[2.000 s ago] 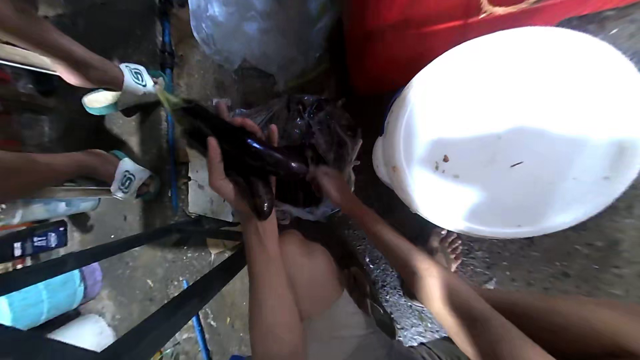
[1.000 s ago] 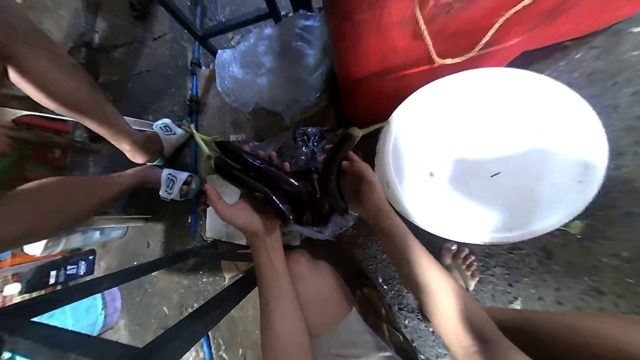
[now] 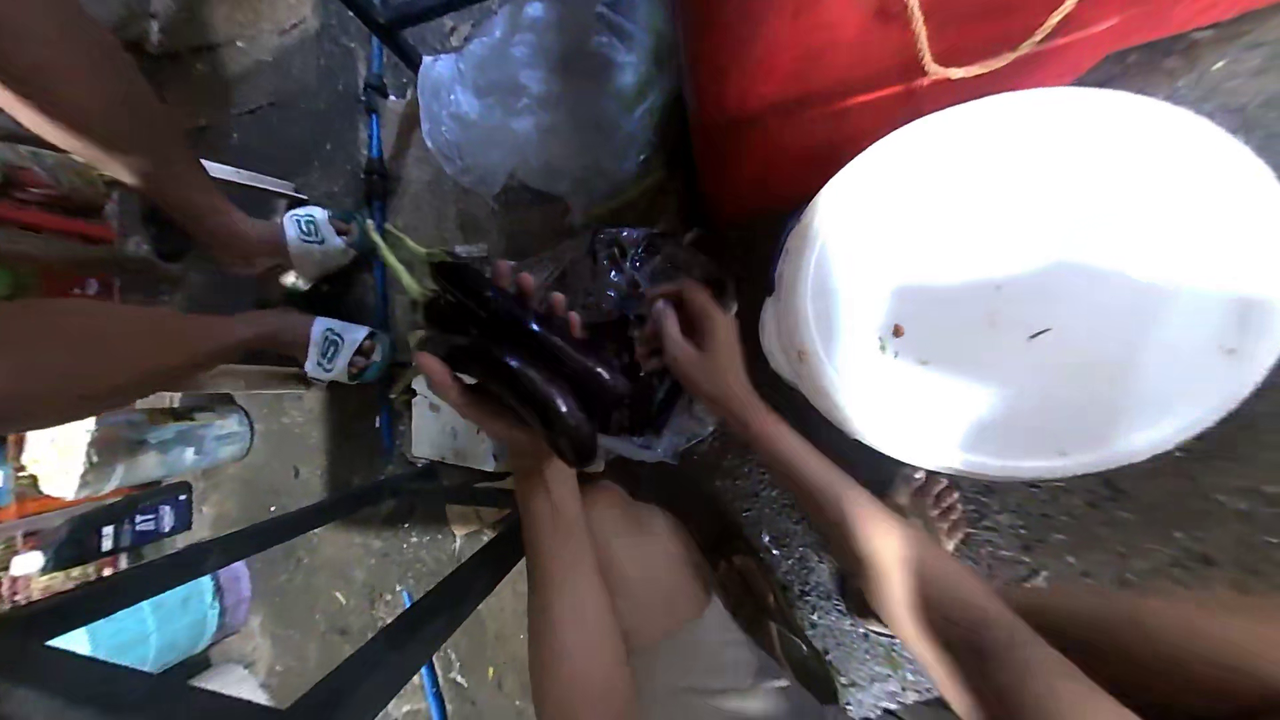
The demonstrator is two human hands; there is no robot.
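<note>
Several long dark purple eggplants [image 3: 530,360] with green stems lie side by side in my left hand [image 3: 490,400], whose fingers curl up around their far side. My right hand [image 3: 695,345] is over a clear plastic bag [image 3: 640,260], its fingers bent at the dark, glossy contents; whether it grips anything is hidden. The bag lies low between my hands, near the eggplants' blunt ends, and more dark purple shows inside it.
A large white plastic tub [image 3: 1000,350] with small bits inside stands at right. Behind it is a red container [image 3: 780,110] with a rope. A filled clear bag [image 3: 550,100] lies at the top. Another person's sandaled feet [image 3: 325,240] are at left, and a black metal frame [image 3: 430,600] crosses lower left.
One second ago my right hand was on an eggplant whose stem pointed toward the tub; now it is at the bag and that stem no longer shows there. My left hand still holds eggplants.
</note>
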